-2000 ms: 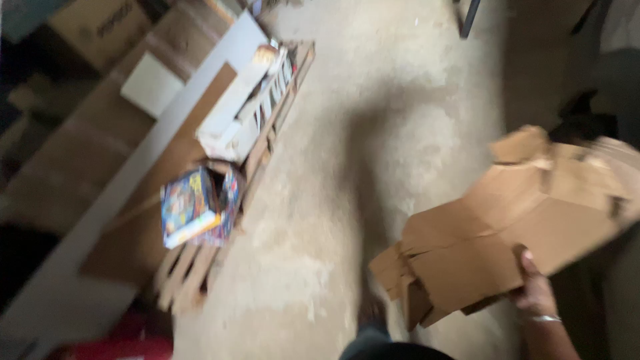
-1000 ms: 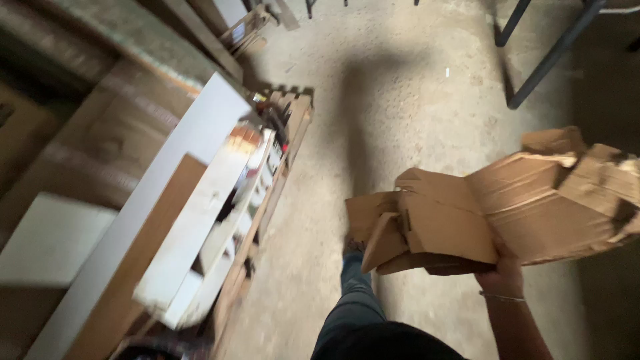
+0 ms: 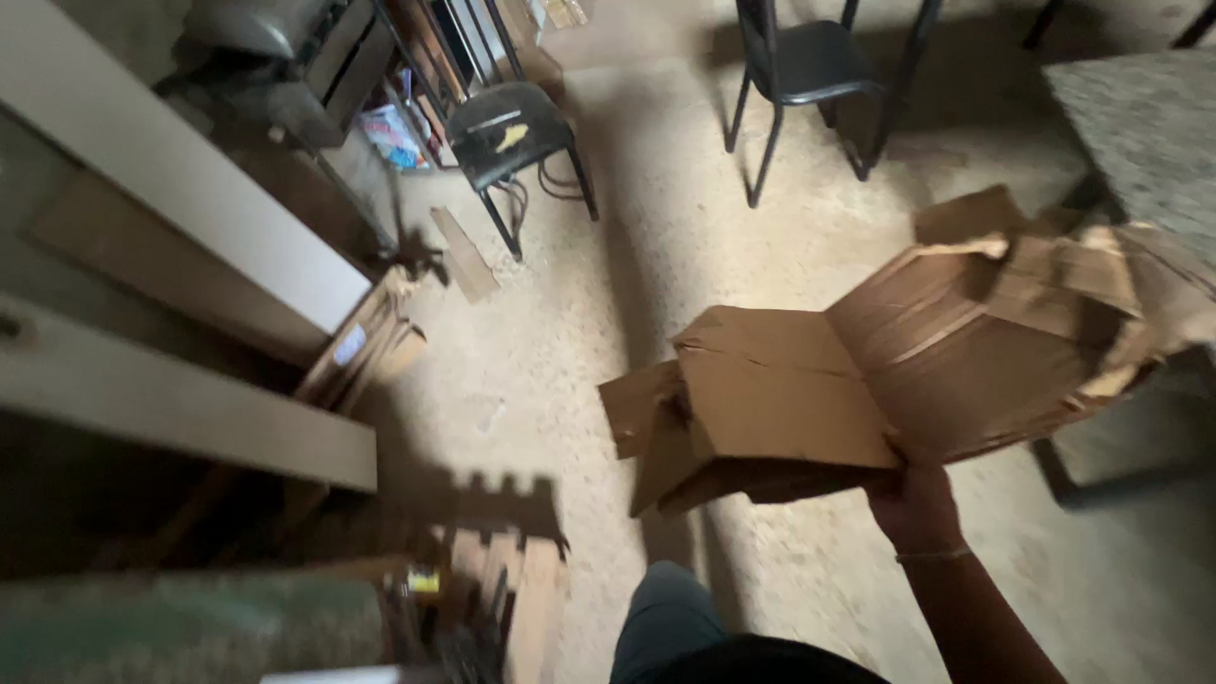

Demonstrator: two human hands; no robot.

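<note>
My right hand, with a thin bracelet at the wrist, grips the lower edge of a torn, partly flattened brown cardboard box. The cardboard stretches from the middle of the view to the right edge, its flaps bent and its far edges ragged. It is held above the concrete floor, and its right end overlaps the view of a speckled grey tabletop. My left hand is out of view. One of my legs shows below the box.
A worn black chair stands ahead, and another dark chair is further right. Long boards lean at the left. A wooden pallet lies at the lower left. A cardboard strip rests on the concrete floor.
The view has moved forward past the pallet, and chairs and a tabletop have come into sight. The cardboard box remains in my right hand throughout.
</note>
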